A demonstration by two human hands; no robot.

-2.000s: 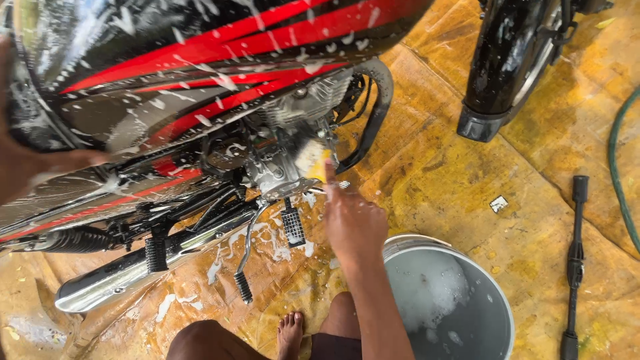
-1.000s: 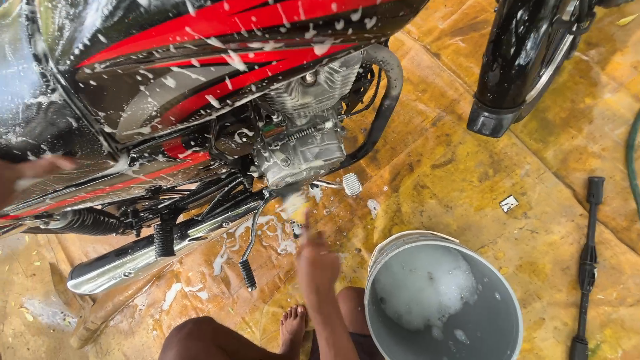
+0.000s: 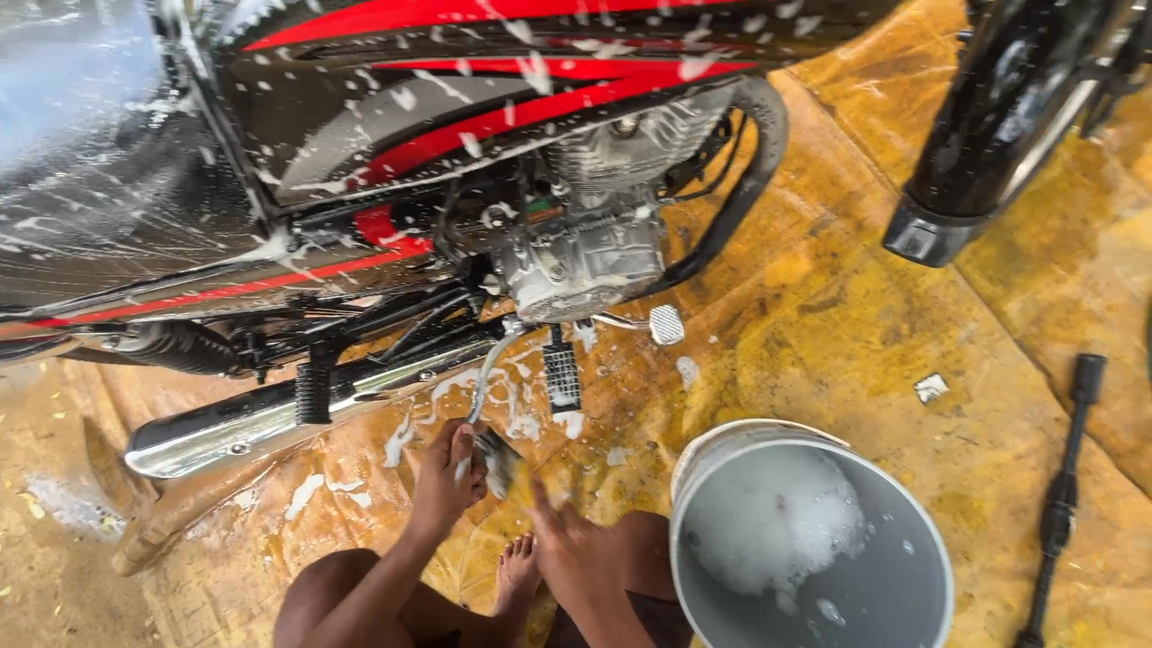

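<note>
A black motorcycle with red stripes (image 3: 504, 126) is spotted with foam. My left hand (image 3: 450, 472) is closed around the lower end of its kick-start lever (image 3: 489, 373), below the metal engine (image 3: 585, 261). Just right of it, my right hand (image 3: 571, 540) holds a small brush (image 3: 499, 463) with a yellow part, blurred, its bristles close to the lever's end and my left fingers. Whether the bristles touch the lever is hard to tell. A foamy black footpeg (image 3: 562, 373) and a metal pedal (image 3: 666, 325) stick out above my hands.
A grey bucket (image 3: 936, 585) of sudsy water stands right of my knee. A chrome exhaust silencer (image 3: 216, 436) runs at left. On the wet, yellowish ground sheet (image 3: 792, 360) lies a black spray lance (image 3: 1062, 504). A black front mudguard (image 3: 972, 144) is at upper right.
My left hand has left the motorcycle's side at the left edge and taken hold of the kick-start lever. My right hand has brought the brush down from the engine to beside the lever's end.
</note>
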